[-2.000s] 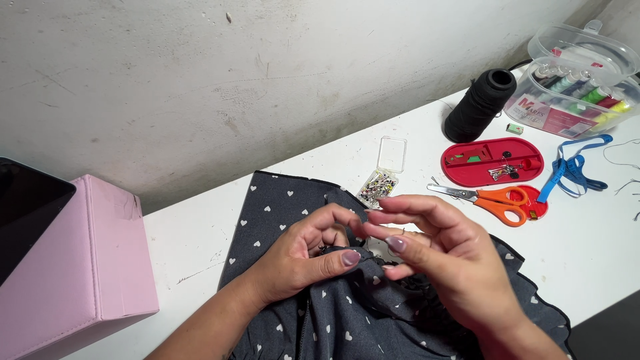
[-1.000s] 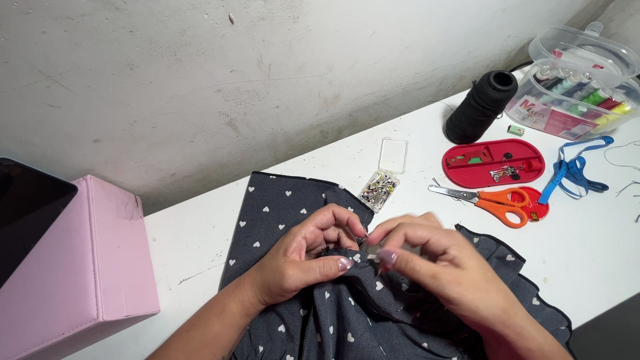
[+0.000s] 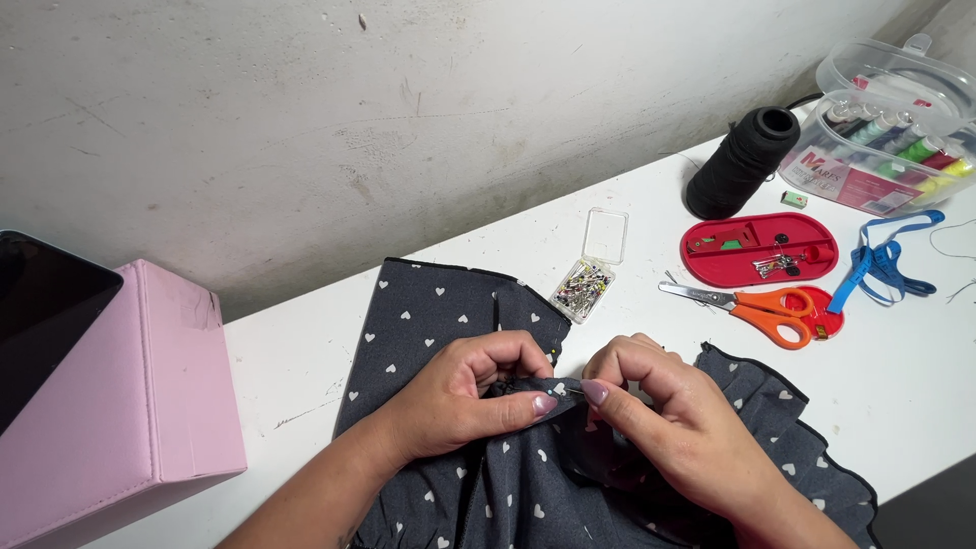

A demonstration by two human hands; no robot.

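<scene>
Dark grey fabric with white hearts (image 3: 427,328) and black overlocked edges spreads over the white table's near side. My left hand (image 3: 480,393) pinches a gathered edge of it between thumb and fingers. Close beside it, my right hand (image 3: 663,412) holds a thin metal pin (image 3: 573,391) between thumb and forefinger, against the same edge. A small pale-blue pin head shows near my left thumb. A yellow-headed pin (image 3: 553,352) sits in the cloth just above. Beyond the hands stands an open clear plastic box of ball-headed pins (image 3: 583,290). The fabric under my palms is hidden.
On the right lie orange-handled scissors (image 3: 751,303), a red sewing-kit tray (image 3: 698,263), a blue tape measure (image 3: 877,263) and a black thread cone (image 3: 740,164). A clear box of thread spools (image 3: 854,183) stands behind. A pink padded box (image 3: 191,381) bearing a dark-screened device (image 3: 46,305) is at left.
My right hand, raised with fingers spread two seconds ago, has come down to the gathered edge and closed on the pin. My left hand has stayed on the cloth.
</scene>
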